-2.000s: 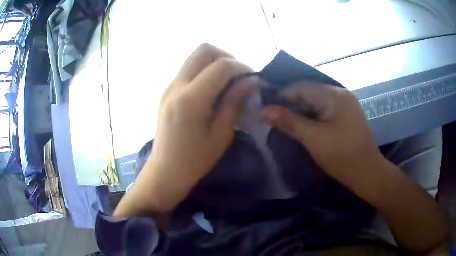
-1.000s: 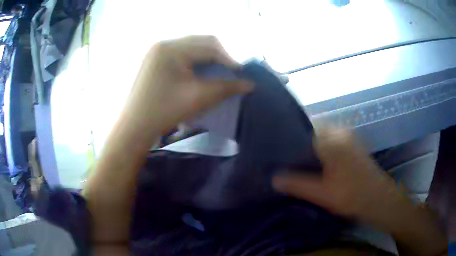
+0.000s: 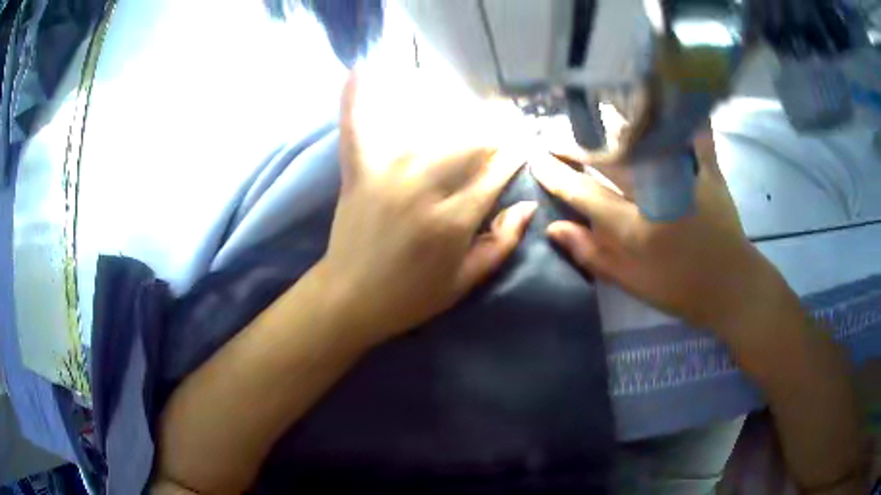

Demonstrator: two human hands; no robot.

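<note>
A dark grey garment (image 3: 464, 387) lies over the machine bed and hangs over the front edge towards my lap. My left hand (image 3: 415, 222) lies on the cloth, its fingertips pressing it just in front of the needle area. My right hand (image 3: 657, 232) holds the cloth from the other side, thumb and fingers close to my left fingertips. The presser foot area (image 3: 541, 111) is in bright glare, so the foot and needle are not clear. A blue-grey cylinder fitting (image 3: 665, 184) hangs in front of my right hand.
The white machine head (image 3: 531, 39) is above the hands. A purple thread tassel (image 3: 350, 24) hangs left of it. The white table (image 3: 203, 106) glares at the left. A ruler strip (image 3: 676, 365) runs along the front edge at the right, partly under my right forearm.
The machine head has come into view. Both hands have moved from handling the cloth over the front edge to pressing it by the needle area. The garment now lies spread further over the bed.
</note>
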